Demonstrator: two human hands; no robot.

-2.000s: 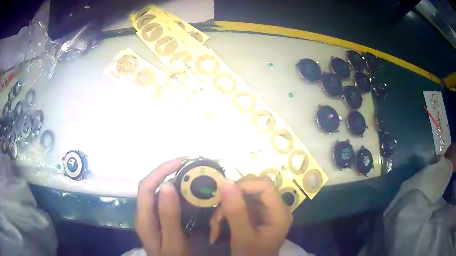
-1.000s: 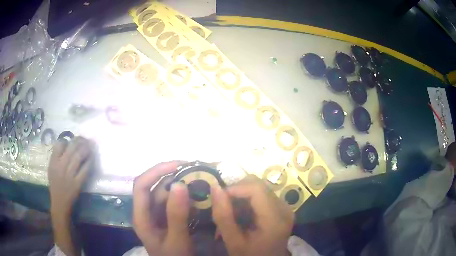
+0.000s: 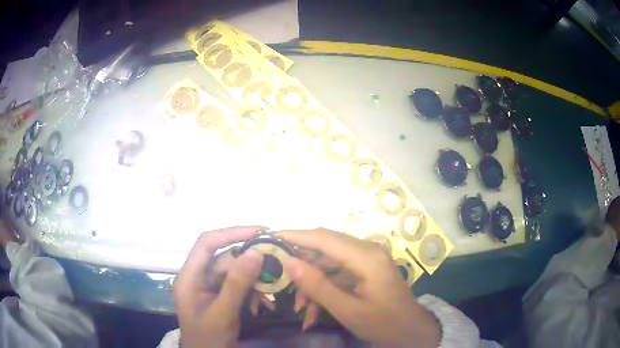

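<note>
A round dark watch housing [image 3: 270, 242] with a pale ring adhesive [image 3: 279, 279] on its face is held at the bottom centre, near the bench's front edge. My left hand [image 3: 216, 289] grips its left side, thumb on the ring. My right hand [image 3: 353, 279] grips its right side, thumb on the ring's right part. The fingers hide much of the housing's rim. Yellow backing sheets [image 3: 331, 144] with rows of rings lie diagonally behind my hands. Strong glare washes out the mat's middle.
Finished-looking dark housings [image 3: 451, 167] stand grouped at right. Loose grey rings [image 3: 49, 178] are heaped at far left beside clear plastic film [image 3: 66, 78]. Small dark parts [image 3: 130, 146] lie left of centre. White sleeves of people [image 3: 46, 293] flank both sides. Yellow tape [image 3: 435, 57] edges the bench.
The other person's hand that reached in at left is gone, and so is the round housing seen there. Small dark parts now lie left of centre. My thumbs have shifted over the ring.
</note>
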